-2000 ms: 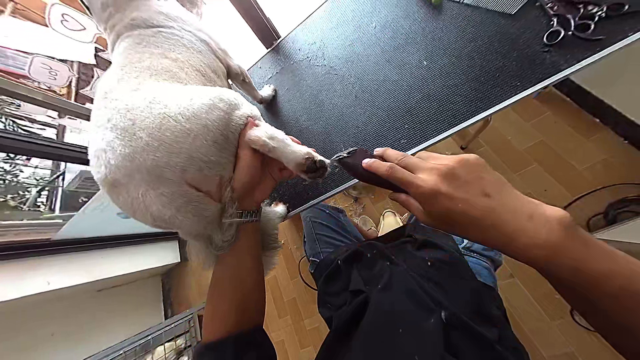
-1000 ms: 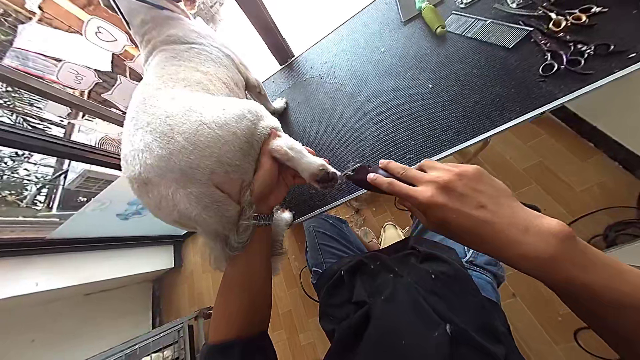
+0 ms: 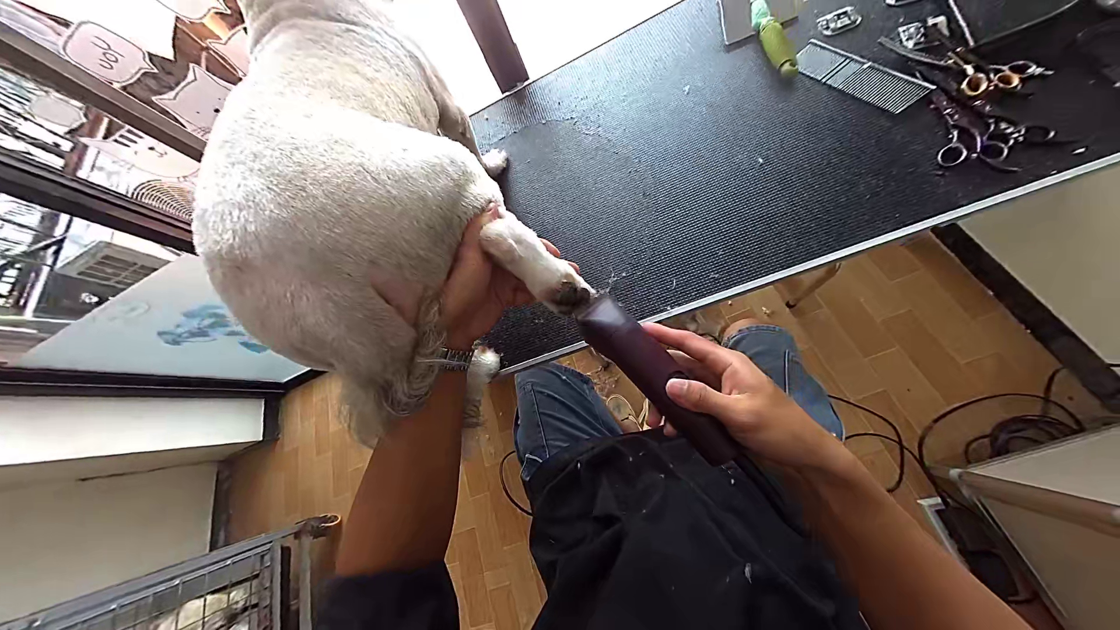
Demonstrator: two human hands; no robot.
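A white short-coated dog (image 3: 324,184) stands with its rear toward me on the ribbed black mat of a grooming table (image 3: 682,175). My left hand (image 3: 490,284) is closed around its raised hind leg (image 3: 521,249) from below and behind. The paw (image 3: 569,293) of that leg shows dark pads. In my right hand (image 3: 744,394) is a dark purple electric hair clipper (image 3: 647,367), its head touching or very close to the paw. The other hind paw (image 3: 484,360) is by the table edge, near my left wrist.
A slicker brush with a green handle (image 3: 774,39), a metal comb (image 3: 862,77) and several grooming scissors (image 3: 980,131) lie at the table's right. A wire cage (image 3: 219,586) stands at lower left. Black cables (image 3: 1006,429) loop on the right, near a cabinet (image 3: 1050,490). Windows are at left.
My right hand has turned the clipper; its body now points down toward me, where before it was gripped from above. My left hand still holds the leg.
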